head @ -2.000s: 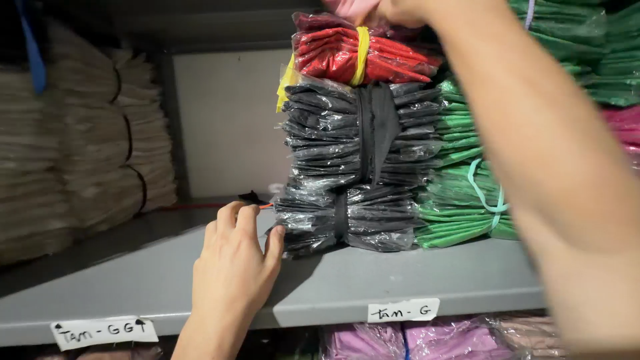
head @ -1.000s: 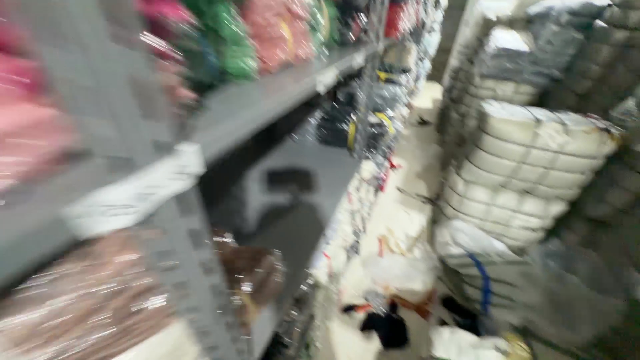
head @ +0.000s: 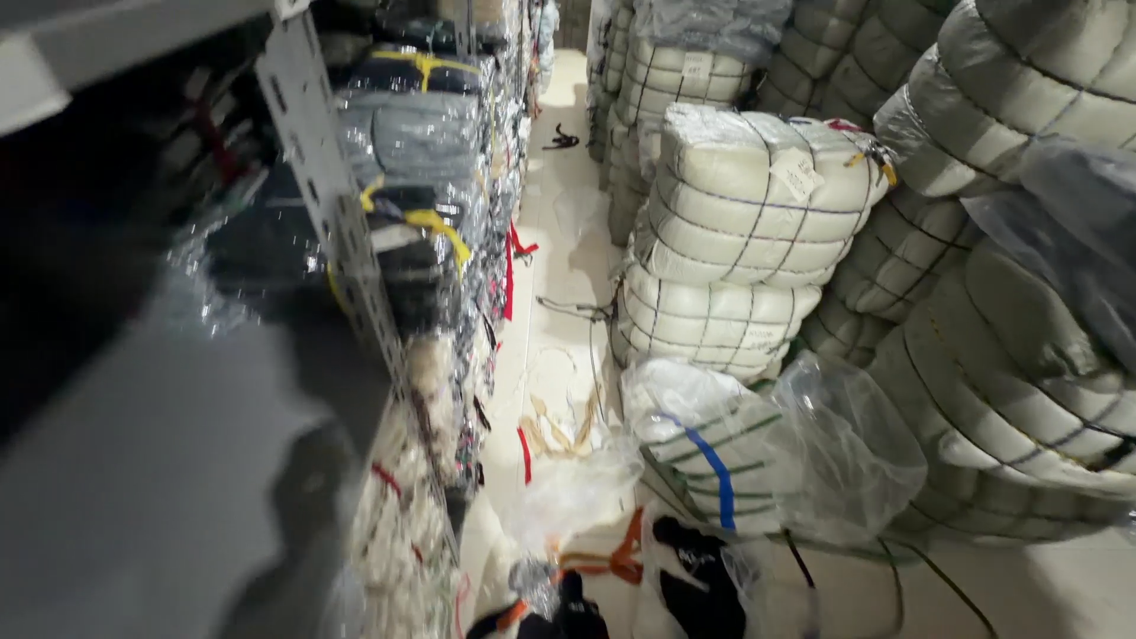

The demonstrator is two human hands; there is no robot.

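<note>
Neither of my hands shows in the head view now, so what they hold or touch is hidden. At the left, a perforated metal shelf upright (head: 324, 186) stands in front of plastic-wrapped bundles, among them a grey bundle (head: 413, 133) and a dark bundle with a yellow tie (head: 422, 71). Large white bales bound with dark cord are stacked on the right, with one upper bale (head: 745, 195) resting on a lower bale (head: 710, 319). Black fabric items (head: 701, 577) and an orange strip (head: 612, 559) lie on the floor at the bottom.
A narrow tiled aisle (head: 568, 204) runs between shelving and bales. Loose cords, a red strip (head: 524, 454) and clear plastic film (head: 577, 497) lie on it. A crumpled clear bag (head: 843, 444) and a blue strap (head: 710, 461) are beside the bales. A grey shelf board (head: 151, 497) fills the lower left.
Two seconds ago my hands were at the red and black bundles on a shelf; both are now out of sight. The view has swung to the aisle and bales.
</note>
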